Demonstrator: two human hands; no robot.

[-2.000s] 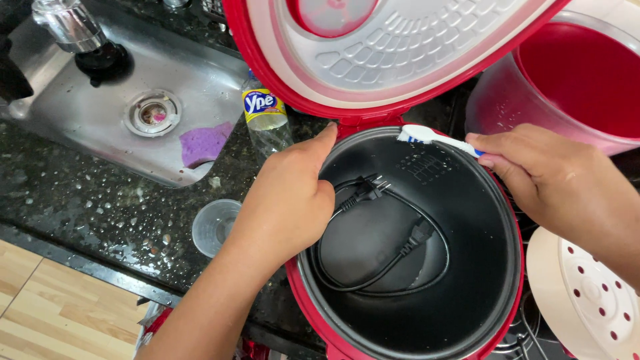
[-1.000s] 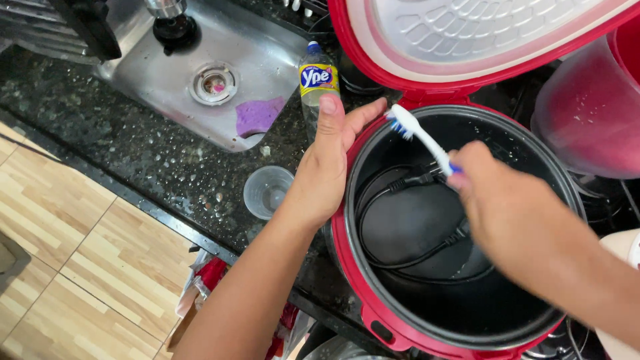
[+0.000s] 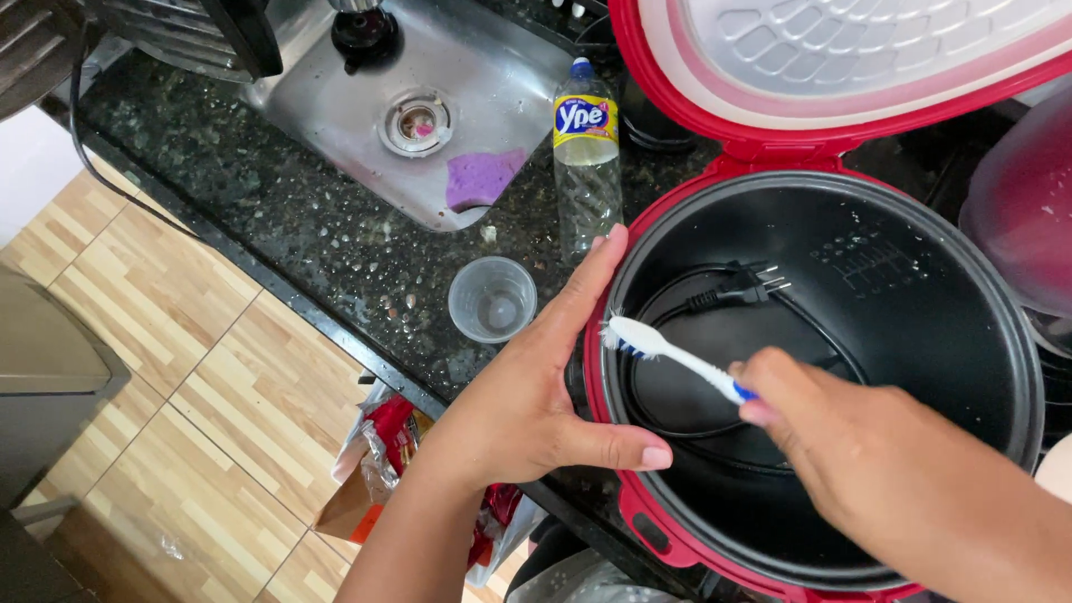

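A white and blue toothbrush [image 3: 682, 356] is gripped in my right hand [image 3: 846, 444], its bristles at the left rim of a red rice cooker [image 3: 662, 532]. My left hand [image 3: 557, 385] rests against the cooker's left side, fingers spread and thumb reaching over the rim. Inside the black inner pot [image 3: 930, 335] lies a coiled black power cord [image 3: 741, 289] with its plug. The cooker's lid [image 3: 804, 67] stands raised at the top. A capped plastic detergent bottle [image 3: 586, 167] stands just beyond my left fingertips.
A clear plastic cup [image 3: 492, 300] stands on the wet granite counter [image 3: 335, 251]. The steel sink [image 3: 335, 126] holds a purple sponge [image 3: 481, 178] near its drain. A pink translucent container [image 3: 1026, 201] is at the right. Below the counter edge are wrappers in a box [image 3: 352, 502].
The toothbrush has moved from the rim near the hinge to the left rim. My left hand has shifted down along the cooker's side, its thumb now over the rim.
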